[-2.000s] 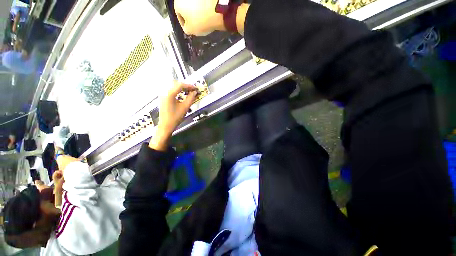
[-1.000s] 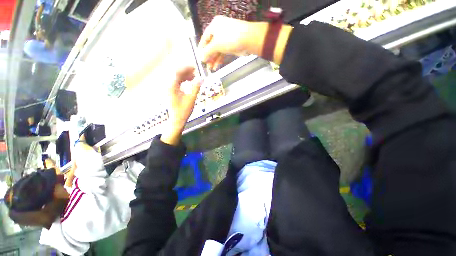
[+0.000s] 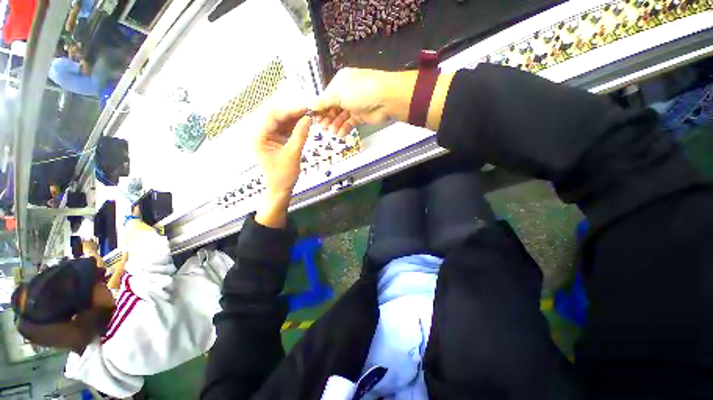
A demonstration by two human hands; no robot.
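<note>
My left hand point(image 3: 281, 152) and my right hand point(image 3: 363, 98) meet above the rail, fingertips almost touching. A tiny dark part point(image 3: 310, 112) shows between the fingertips; which hand bears it is hard to tell. Just below them a circuit board panel point(image 3: 332, 150) dotted with parts lies in the conveyor rail point(image 3: 391, 160). The black parts tray point(image 3: 461, 25) holds a heap of dark cylindrical components point(image 3: 367, 17) behind my right hand. A dark red wrist strap point(image 3: 424, 90) is on my right wrist.
Filled boards point(image 3: 610, 37) lie in the rail at the right. A block of yellow components point(image 3: 246, 98) and a clear plastic bag point(image 3: 189, 131) lie on the white bench at the left. A person in a white top point(image 3: 156, 312) sits at the left. Blue stools point(image 3: 310, 273) stand below.
My right hand has come from the black tray to meet my left hand, which has lifted off the board. The view has shifted, showing more of the tray and the filled boards.
</note>
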